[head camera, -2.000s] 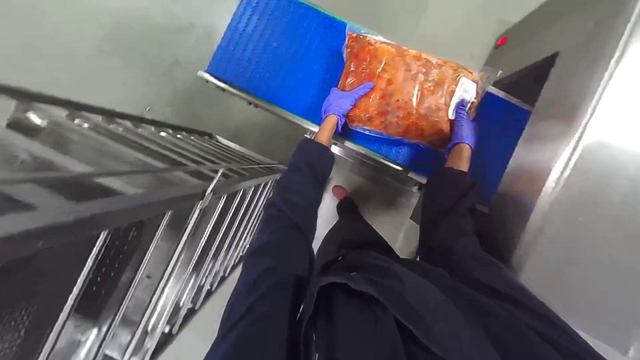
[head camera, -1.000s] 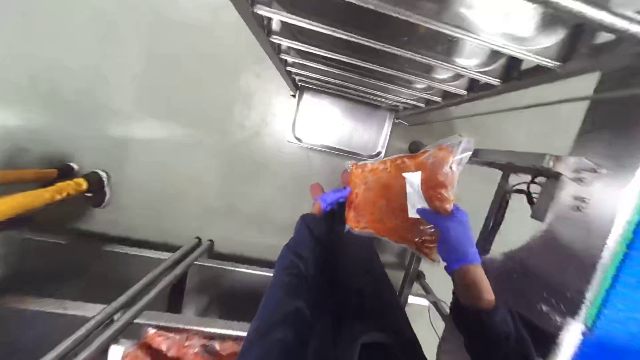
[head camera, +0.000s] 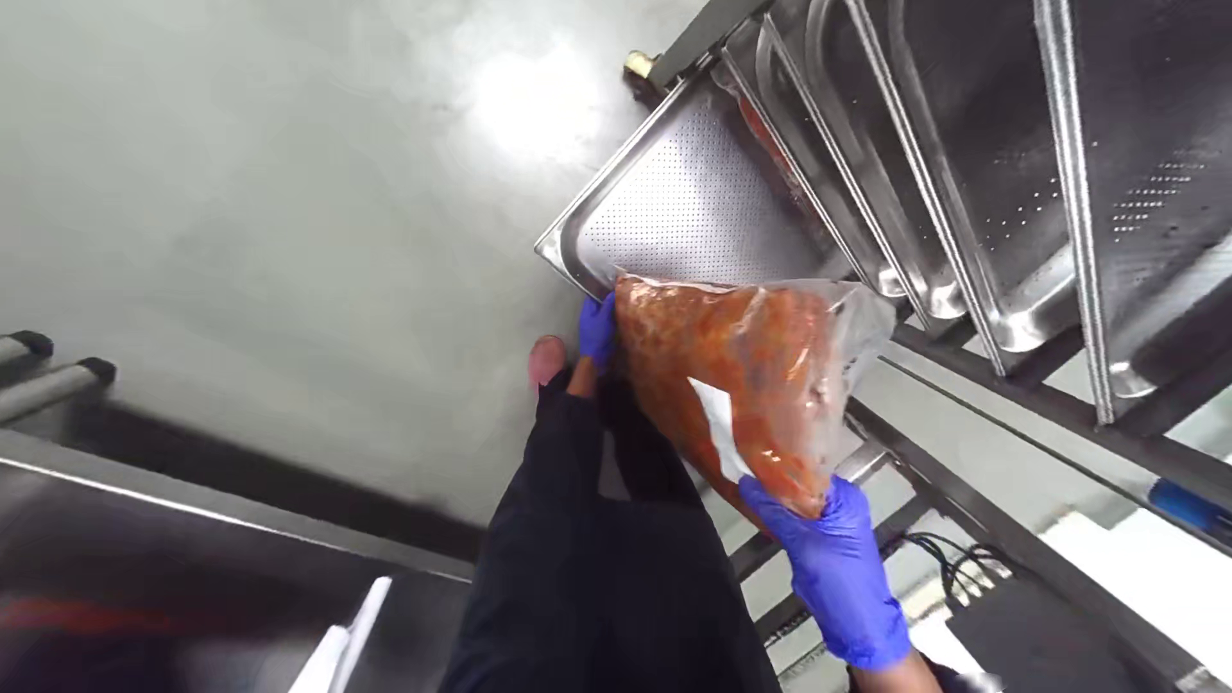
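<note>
A clear plastic bag of orange-red food (head camera: 731, 356), with a white label on it, hangs tilted in front of my legs. My right hand (head camera: 837, 568), in a purple glove, grips its lower end beside the label. At the bag's far left edge is my left hand (head camera: 597, 332), also gloved, by the corner of a perforated steel tray (head camera: 674, 192); its fingers are partly hidden, so its hold cannot be told. The bag's upper edge overlaps the near side of that tray, which sticks out low from a rack.
The metal rack (head camera: 1068, 212) holds several steel trays on the right, one with a bagged red item inside. A steel table edge (head camera: 231, 510) runs along the lower left. Cables and a dark frame (head camera: 1020, 558) stand at the lower right.
The bag lay on a blue conveyor belt under both hands, then was carried off it. It has now come to the low tray at the rack. The view has turned widely.
</note>
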